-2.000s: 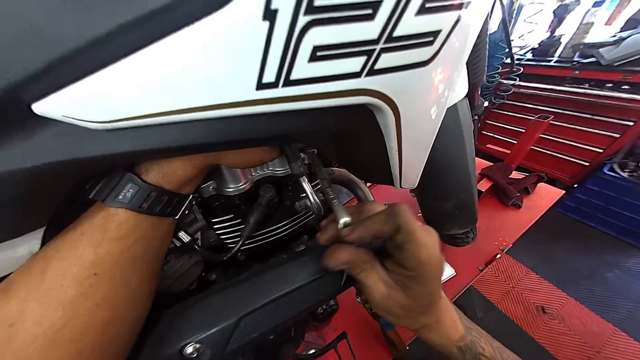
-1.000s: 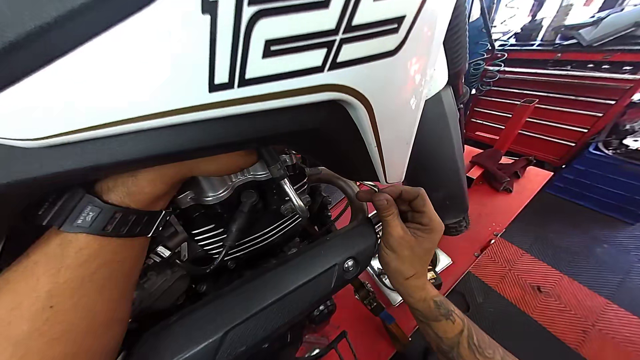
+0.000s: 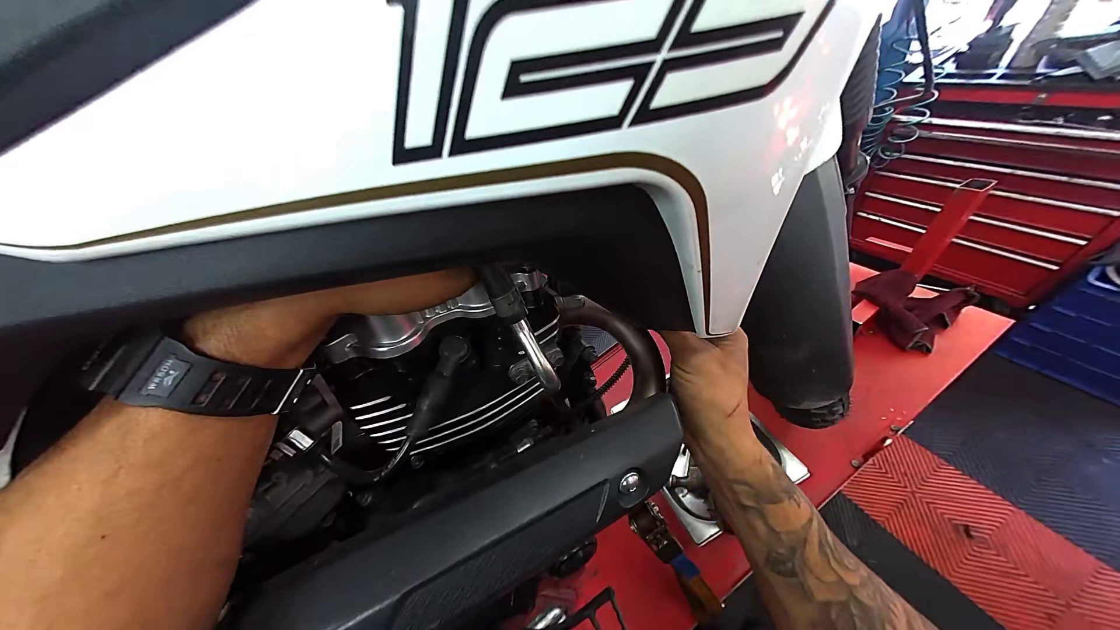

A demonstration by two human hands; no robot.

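Note:
A motorcycle's white side fairing [image 3: 289, 114] with large black numerals fills the upper part of the view. Under it shows the finned engine cylinder [image 3: 455, 394] with a spark plug cap [image 3: 454, 351] and its lead. My left forearm, with a black watch, runs behind the fairing along the top of the engine; the left hand itself is hidden. My right hand [image 3: 710, 363] reaches up behind the fairing's lower tip, beside the curved exhaust pipe [image 3: 643, 350], its fingers hidden. A bent metal tube or handle [image 3: 535, 352] hangs down in front of the cylinder.
A black exhaust guard [image 3: 490, 516] crosses below the engine. The front tyre [image 3: 809, 306] stands on a red lift platform [image 3: 936, 359], near a dark red cloth [image 3: 914, 315]. A ratchet strap [image 3: 669, 551] lies low beside my right forearm. A red tool cabinet [image 3: 997, 192] stands behind.
My right hand was on a metal tool in front of the engine two seconds ago, then by the fairing's tip; now its fingers are up behind the fairing. My left arm stays under the fairing.

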